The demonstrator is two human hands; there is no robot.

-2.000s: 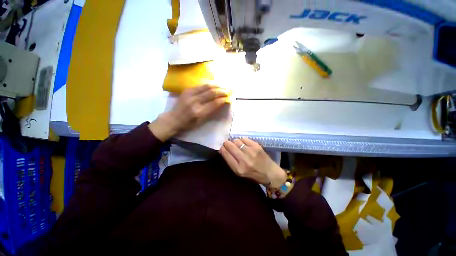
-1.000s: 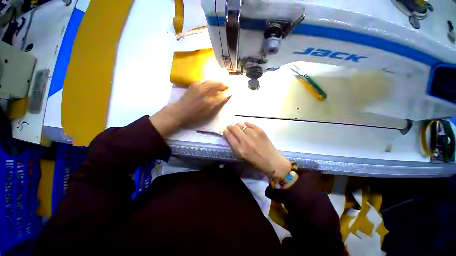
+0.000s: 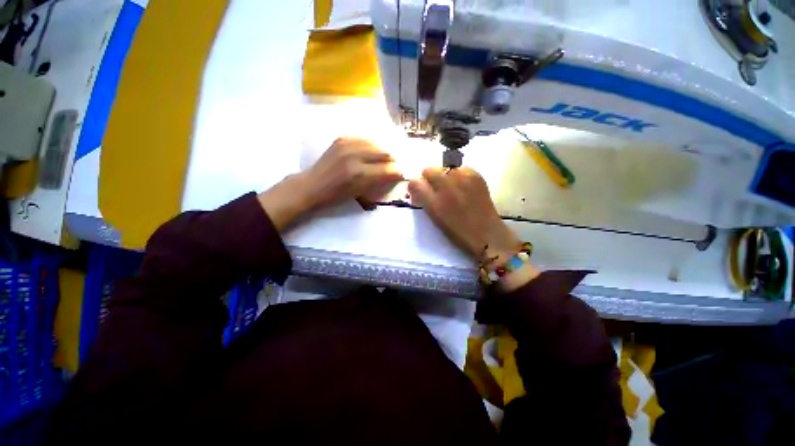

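Observation:
A fabric panel, yellow part (image 3: 342, 63) and white part, lies left of and below the presser foot (image 3: 417, 131) of the white sewing machine (image 3: 558, 96). My left hand (image 3: 357, 170) presses on the white fabric just left of the needle area, fingers bent. My right hand (image 3: 453, 196) is close beside it, fingertips on the fabric's near edge below the presser foot. The fingertips of both hands nearly meet. Glare under the lamp hides the needle and the exact fabric edge.
A long curved yellow strip (image 3: 157, 113) lies at the left. Green and yellow snips (image 3: 549, 164) lie on the machine bed. Yellow-green scissors loops (image 3: 746, 260) are at the table's right end. Blue crates (image 3: 26, 340) stand lower left. Yellow and white cut pieces (image 3: 641, 383) are below the table.
The fabric has moved forward under the machine, its yellow part further away. My right hand has moved from the table's front edge up to the needle area, near my left hand. The view has shifted.

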